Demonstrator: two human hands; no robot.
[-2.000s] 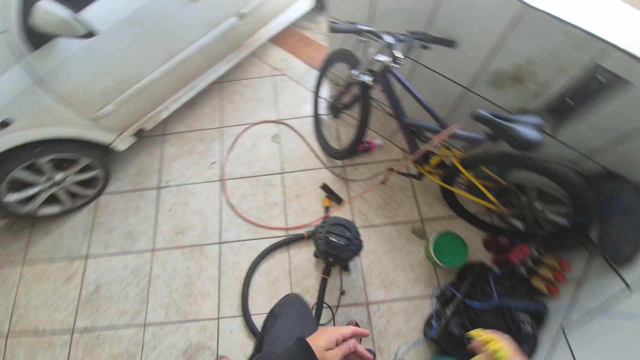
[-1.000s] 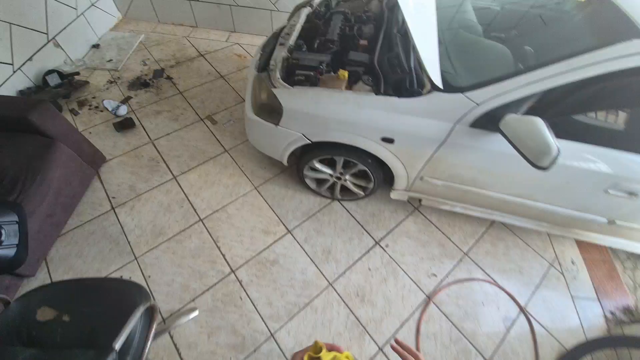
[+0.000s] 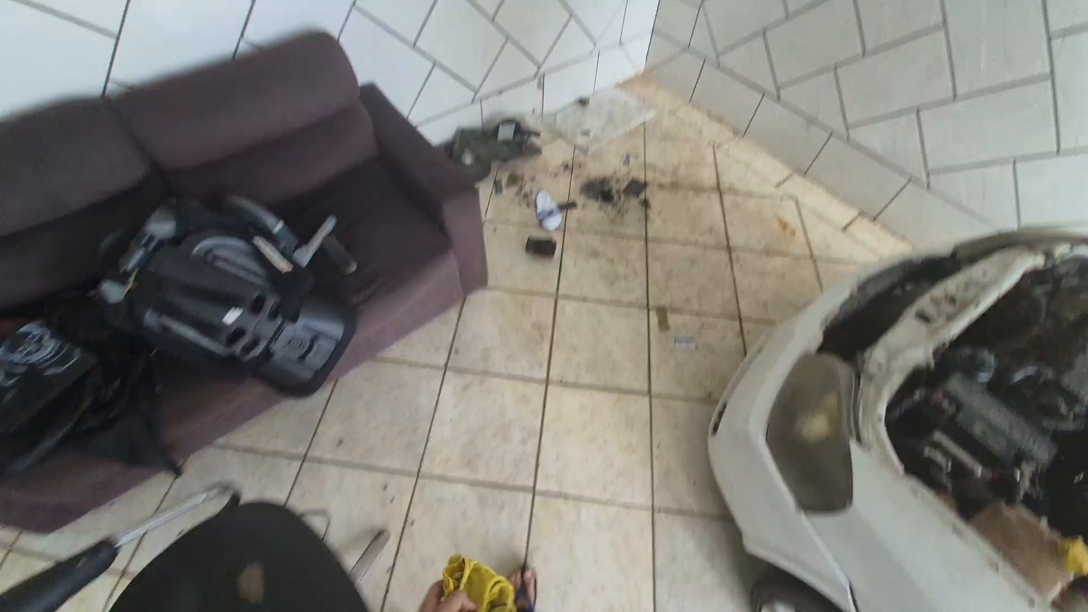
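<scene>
At the bottom edge, left of centre, my left hand is closed on a crumpled yellow cloth. Only some of its fingers show; the rest is cut off by the frame. Just right of the cloth, a foot in a flip-flop rests on the floor tiles. My right hand is out of view.
A purple sofa on the left bears a black child car seat and a black bag. A black chair stands at lower left. The white car, its engine bay exposed, is at right. Debris lies near the wall.
The view has swung from the bicycle and vacuum cleaner, past the car, to the sofa. The yellow cloth was at my right hand two seconds ago and is now in my left.
</scene>
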